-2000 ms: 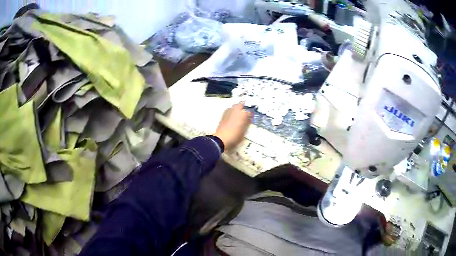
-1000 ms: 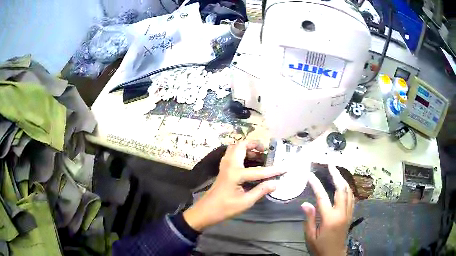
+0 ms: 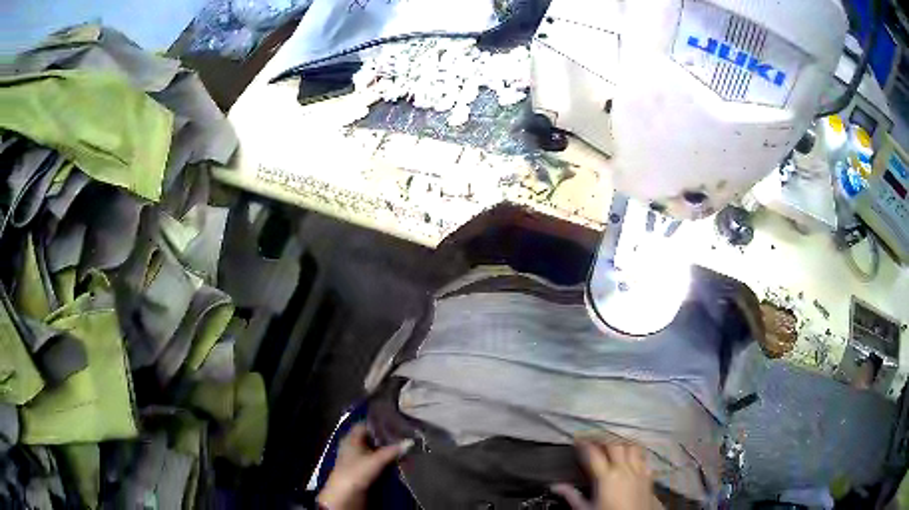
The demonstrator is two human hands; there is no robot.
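A grey-brown garment (image 3: 538, 349) lies below the rounded white cylinder arm (image 3: 640, 291) of the JUKI machine (image 3: 733, 110). A darker brown part of the garment lies nearest me. My left hand (image 3: 361, 468) is at the garment's lower left edge, fingers bent around dark cloth, partly cut off by the bottom edge. My right hand (image 3: 616, 476) lies on the lower right part of the garment, slightly blurred, its fingertips on the cloth. Whether it grips the cloth I cannot tell.
A tall heap of grey and green garment pieces (image 3: 90, 289) stands at left. Small white pieces (image 3: 439, 75) lie on the cream table (image 3: 329, 179) beside a dark block (image 3: 329, 82). Bottles (image 3: 855, 164) and a control panel (image 3: 892, 189) are at right.
Both hands have moved down from the end of the machine arm to the garment's near edge. The view has shifted, showing more of the garment.
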